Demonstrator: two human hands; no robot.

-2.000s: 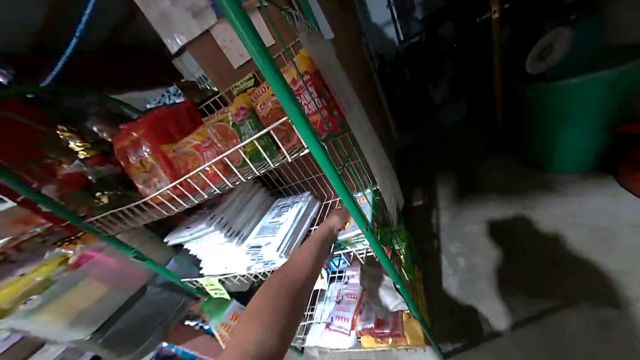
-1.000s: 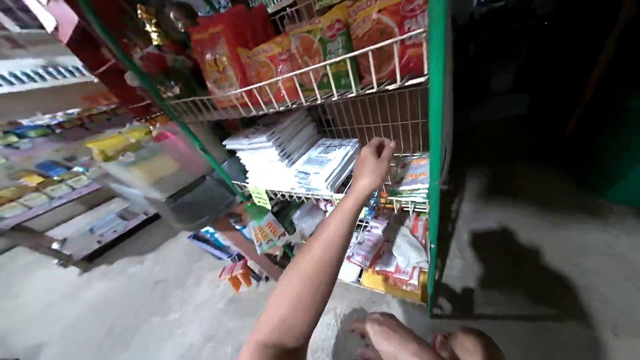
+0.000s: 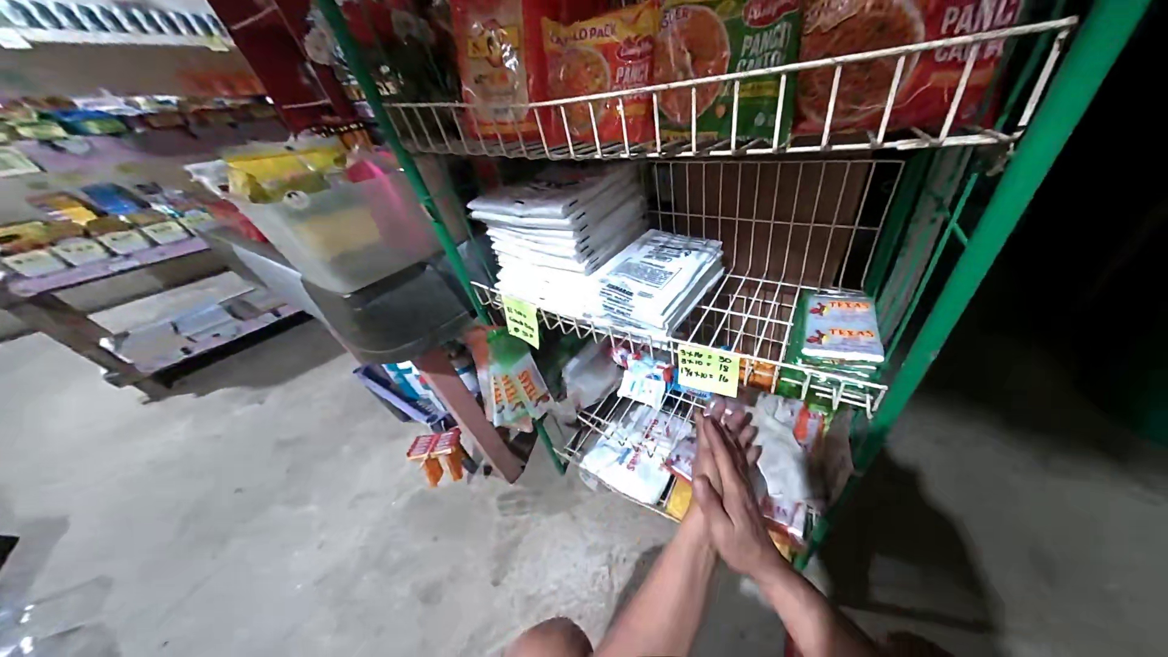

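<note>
My left hand (image 3: 704,465) and my right hand (image 3: 737,516) are pressed palm to palm before the lower part of a wire rack, with nothing seen between them. On the middle wire shelf (image 3: 766,306) lie a tall stack of white plastic packs (image 3: 547,242), a lower stack of printed white packs (image 3: 652,278) and, at the right end, a small pile of printed plastic packets (image 3: 841,327). Behind and below my hands, the bottom shelf holds white plastic bags (image 3: 630,456) and a crumpled pale bag (image 3: 780,447), partly hidden by them.
Noodle packs (image 3: 721,68) fill the top shelf. Green posts (image 3: 1022,228) frame the rack. Yellow handwritten tags (image 3: 707,369) hang from the middle shelf. At left stand a translucent bin (image 3: 319,237) on a dark tub (image 3: 392,315) and stocked shelves (image 3: 109,265). An orange item (image 3: 438,453) is near the floor.
My raised hand has come down from the middle shelf, and the other has risen from low in the view to meet it. The view has turned left and come closer to the rack.
</note>
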